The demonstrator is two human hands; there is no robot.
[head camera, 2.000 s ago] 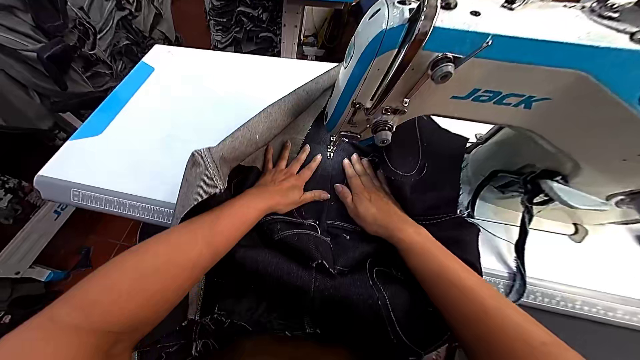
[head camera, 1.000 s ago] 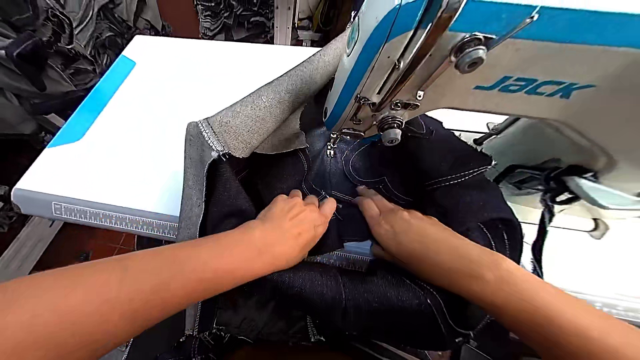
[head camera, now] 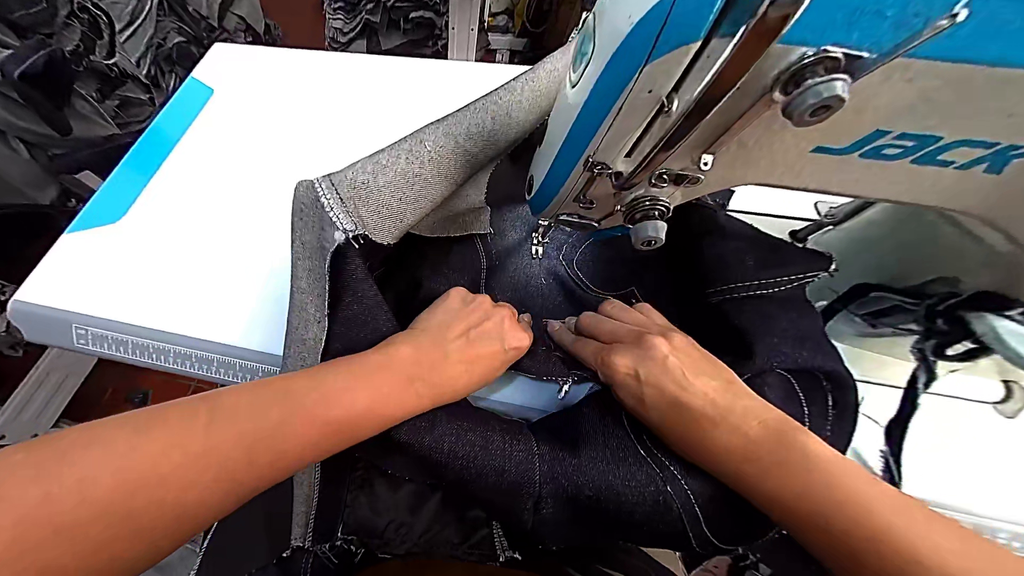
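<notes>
Dark denim trousers (head camera: pixel 480 456) with pale double stitching lie bunched on the sewing table, under the head of a Jack sewing machine (head camera: pixel 688 160). The metal presser foot (head camera: pixel 538 240) is over the denim; whether it touches the cloth I cannot tell. My left hand (head camera: pixel 472 340), its fingers curled in, grips the denim below the foot. Close on its right, my right hand (head camera: pixel 632 352) pinches the same part between thumb and fingers. A small metal piece, perhaps a zipper end (head camera: pixel 565 388), shows beneath the hands. The grey inner side of the cloth (head camera: pixel 448 160) is folded up at the left.
The white table (head camera: pixel 264 136) has a ruler strip (head camera: pixel 176 356) along its front edge. Dark cloth strips (head camera: pixel 920 352) hang by the machine at the right. Piled dark garments (head camera: pixel 96 96) are at the back left, with stacked cloth (head camera: pixel 384 24) behind the table.
Both hands lay flat near the presser foot two seconds ago; they have come lower, and their fingers are now closed on the denim. The cloth has shifted, and an opening shows below the hands.
</notes>
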